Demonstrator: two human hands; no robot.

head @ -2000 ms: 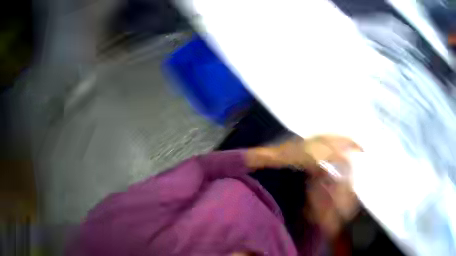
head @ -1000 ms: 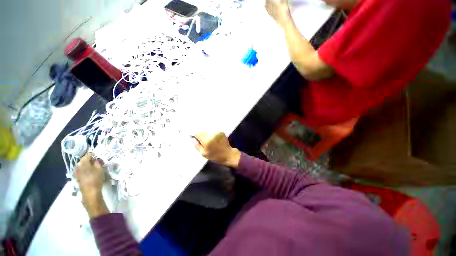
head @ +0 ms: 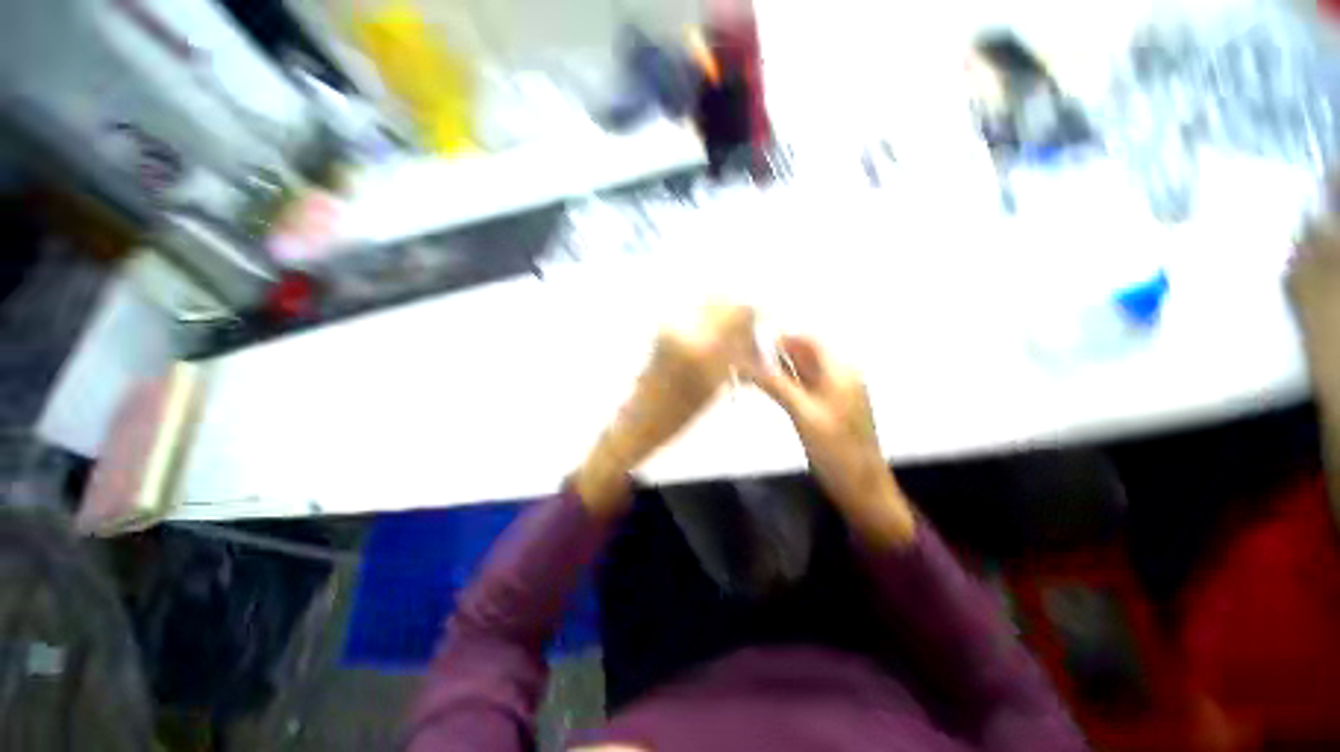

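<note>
My left hand (head: 686, 385) and my right hand (head: 835, 419) are close together over the front edge of the white bench (head: 397, 419). Their fingertips meet or nearly meet, with a small stretch of white cable (head: 764, 357) between them. The picture is blurred and overexposed, so the cable's shape and its plugs cannot be made out. Behind the hands, a blurred pile of white cables (head: 625, 223) lies along the far side of the bench.
A clear container with a blue cap (head: 1140, 300) lies on the right of the bench. Another person's arm (head: 1318, 301) is at the right edge. A blue bin (head: 419, 585) is below the bench at left. A carton (head: 147, 441) stands at the bench's left end.
My hands were apart, my left one at the cable pile. Now they are together near the front edge. The view has turned, bringing the bench's left end into sight.
</note>
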